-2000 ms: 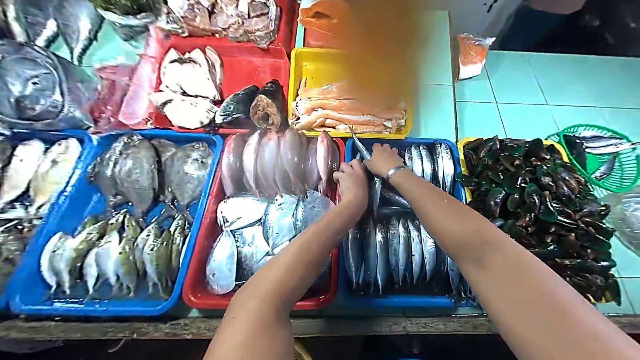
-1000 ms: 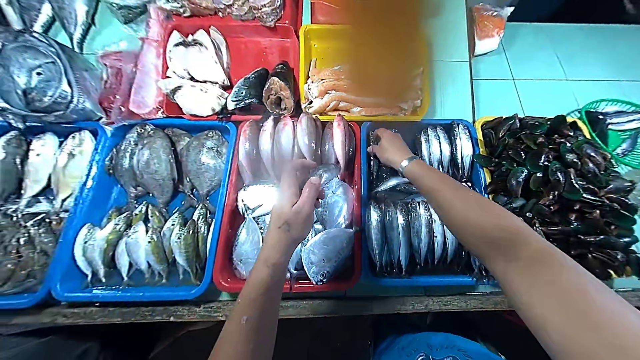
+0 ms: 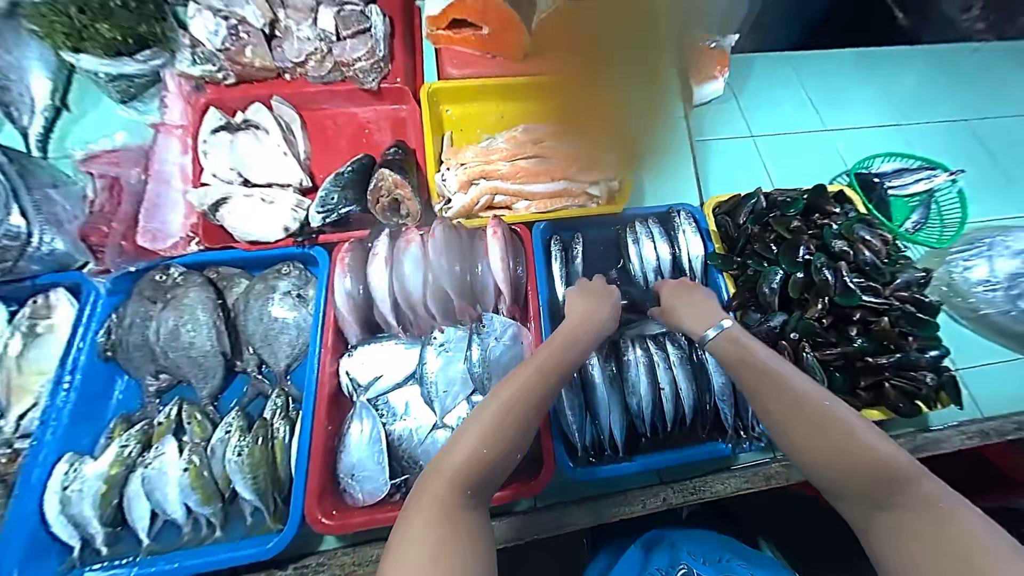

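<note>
Both of my hands are in the upper middle of a blue plastic tray (image 3: 640, 472) of slender silvery fish (image 3: 664, 380). My left hand (image 3: 593, 306) has its fingers curled down near the small fish at the tray's upper left. A little to the right, my right hand (image 3: 688, 306), with a silver bangle on the wrist, reaches down below the upper row of fish (image 3: 648, 250). Dark, blurred fish lie between the two hands; the fingertips are partly hidden, so I cannot tell what each holds. A lower row of fish lies just beneath the hands.
To the left stand a red tray (image 3: 320, 512) of pinkish and silvery fish and a blue tray (image 3: 24, 512) of flat fish. A yellow tray (image 3: 880, 413) of mussels (image 3: 832, 280) adjoins on the right, near a green basket (image 3: 952, 216). Behind is a yellow tray (image 3: 480, 92) of orange fish strips.
My left hand has moved right, from over the red tray's silvery fish into the blue tray beside my right hand. The view has shifted somewhat.
</note>
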